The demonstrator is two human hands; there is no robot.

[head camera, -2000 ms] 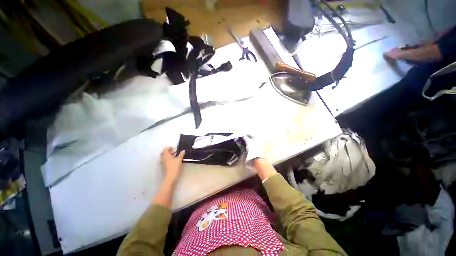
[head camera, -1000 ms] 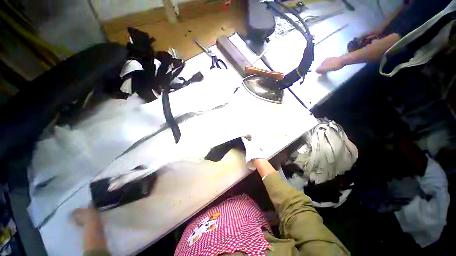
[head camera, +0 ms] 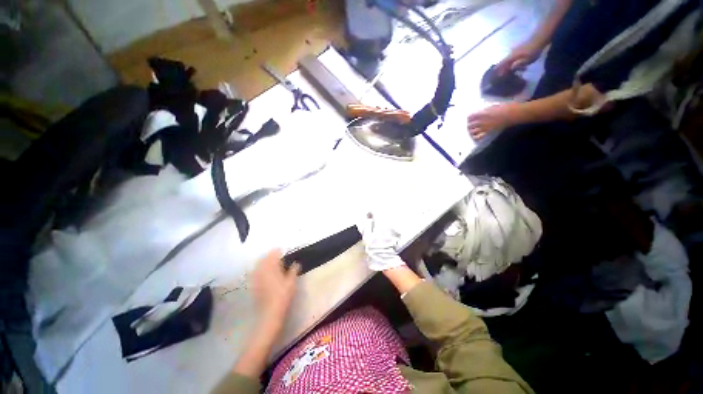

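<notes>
A narrow black fabric piece (head camera: 327, 248) lies on the white-covered table (head camera: 308, 202) in front of me. My bare left hand (head camera: 275, 278) is at its left end, fingertips touching it; the hand is slightly blurred. My gloved right hand (head camera: 380, 242) is at its right end, with the glove covering that end. Whether either hand grips or only touches the piece does not show clearly. A black fabric bundle (head camera: 176, 327) with pale pieces on top lies on the table at the lower left.
The iron (head camera: 381, 137) lies beyond my right hand, near the oblong bar (head camera: 327, 83) and scissors (head camera: 298, 98). A black fabric heap (head camera: 189, 127) with a hanging strip is at the back left. Pale cloth (head camera: 493, 227) fills a bucket below the edge. Another person's hand (head camera: 492, 119) is at right.
The black bundle has moved from between my hands to the lower left and been let go. My left hand has come back to the narrow black piece. The view has shifted right.
</notes>
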